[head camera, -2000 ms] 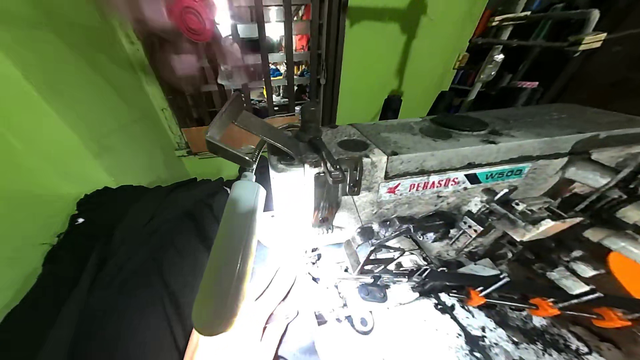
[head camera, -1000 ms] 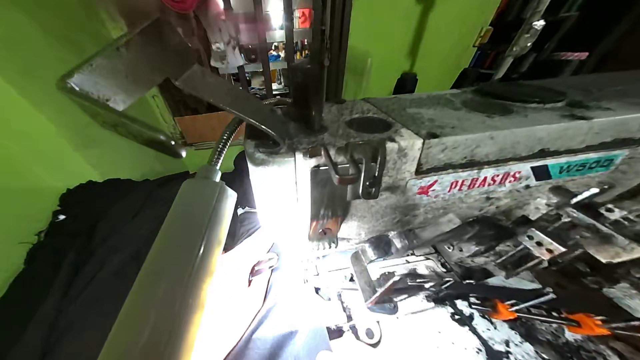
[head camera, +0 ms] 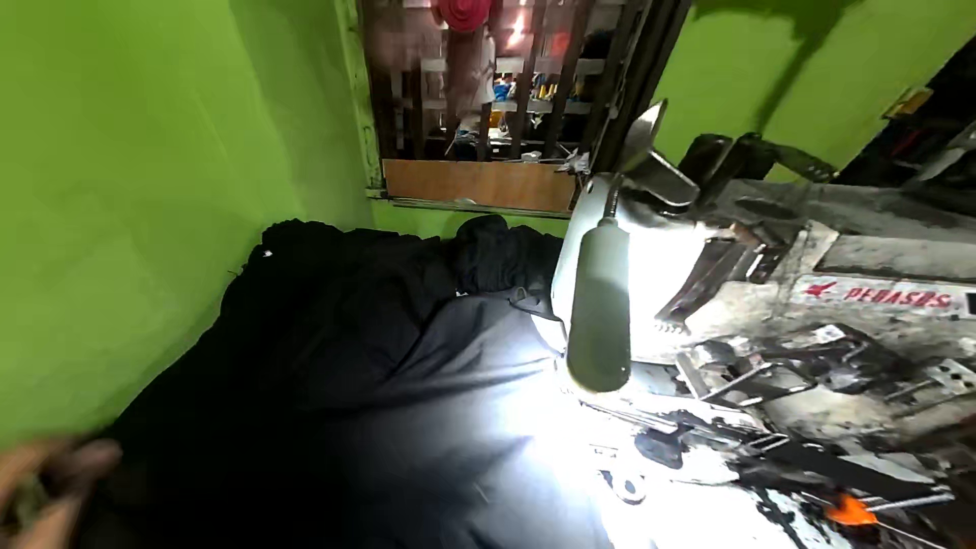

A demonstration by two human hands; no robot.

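A large heap of black fabric [head camera: 366, 396] lies left of a Pegasus industrial sewing machine [head camera: 907, 248] and reaches up to its needle area. At the lower left edge, blurred, is my left hand [head camera: 57, 488], beside the fabric's edge; its fingers look bent, and whether it grips anything is unclear. My right hand is out of view. A work lamp with a pale cylindrical body [head camera: 598, 313] and a flexible neck hangs in front of the machine head, throwing strong light over the cloth and the machine bed.
Behind the fabric is a barred window [head camera: 488, 84] with a wooden board [head camera: 480, 183] under it. A green wall [head camera: 137, 191] rises at the left. Metal guides and thread parts [head camera: 747, 381] crowd the machine's front, with an orange part [head camera: 852, 511] at lower right.
The view has swung left, showing more of the fabric. A hand seen by the needle area beneath the lamp a second ago no longer shows there; a hand now appears at the lower left.
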